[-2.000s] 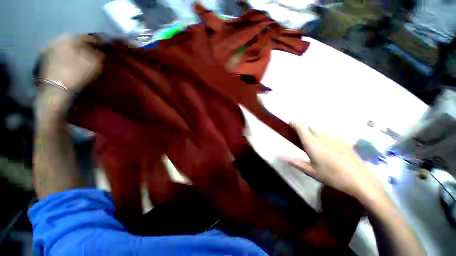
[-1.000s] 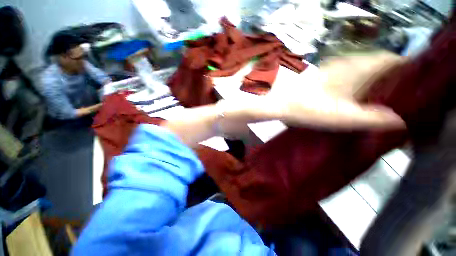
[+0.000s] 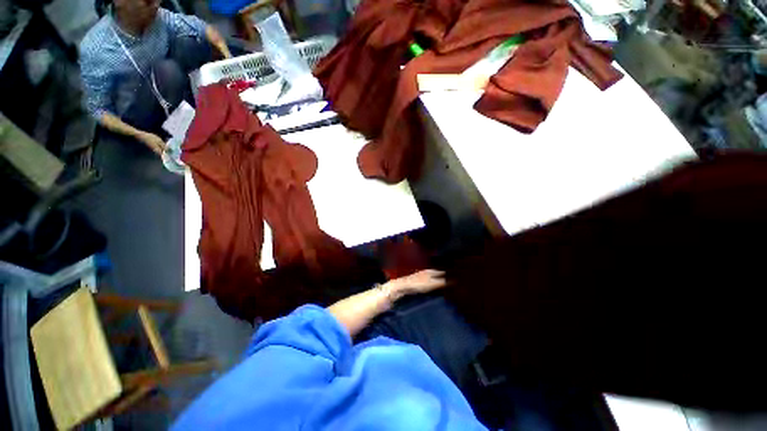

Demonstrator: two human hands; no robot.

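A dark rust-brown garment (image 3: 605, 278) fills the right side, in shadow, spread from the lower middle to the right edge. My left hand (image 3: 418, 283) is low in the middle, with its fingers at the garment's left edge; the fingertips are hidden in the cloth, and it appears to grip it. My right hand is not in view. Another rust-brown garment (image 3: 240, 181) lies over the pale side table at left, its lower part hanging over the near edge.
A rust-brown heap (image 3: 378, 63) lies across the side table (image 3: 362, 202) and the white machine table (image 3: 589, 160). A white basket (image 3: 231, 69) stands behind. A person (image 3: 134, 63) sits at upper left. A wooden stool (image 3: 77, 358) stands at lower left.
The view has swung left and down. My left hand has moved from the upper right to the lower middle. The dark garment now spreads across the right side.
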